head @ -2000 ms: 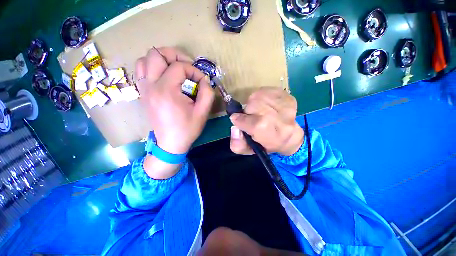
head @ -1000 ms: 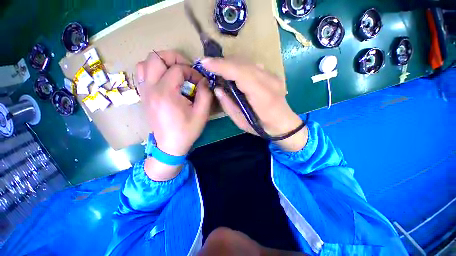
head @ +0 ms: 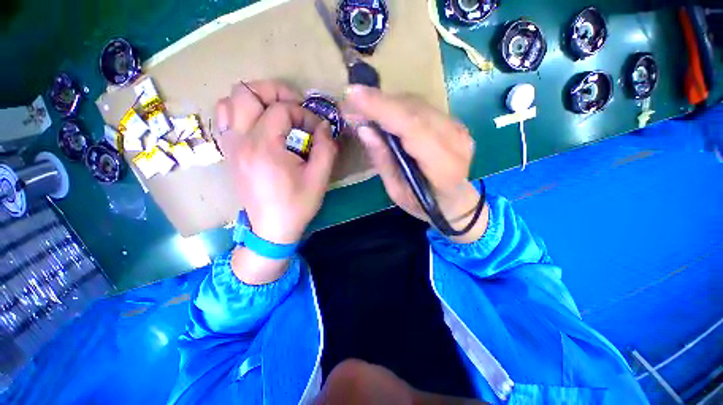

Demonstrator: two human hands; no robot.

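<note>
My left hand [head: 277, 158] rests over the cardboard mat [head: 214, 67]. It holds a small battery cell [head: 298, 141] with a yellow end between curled fingers. A round device housing [head: 323, 108] sits at its fingertips, partly covered by them. A hair-thin strand sticks out above the left fingers. My right hand [head: 420, 150] grips the black soldering iron [head: 408, 170]. Its blurred tip points up and away from the housing. The iron's cord loops past my right wrist.
A pile of battery cells [head: 158, 130] lies at the mat's left. Another housing [head: 362, 22] is on the mat's top edge; several more stand left and right. A solder spool [head: 36, 180] is far left. A white round piece [head: 520, 98] and orange-handled tool [head: 694, 59] are right.
The soldering iron first pointed at the held housing, then swung round so its tip points up. My right hand has since moved slightly right, off the housing. My left hand stays nearly still.
</note>
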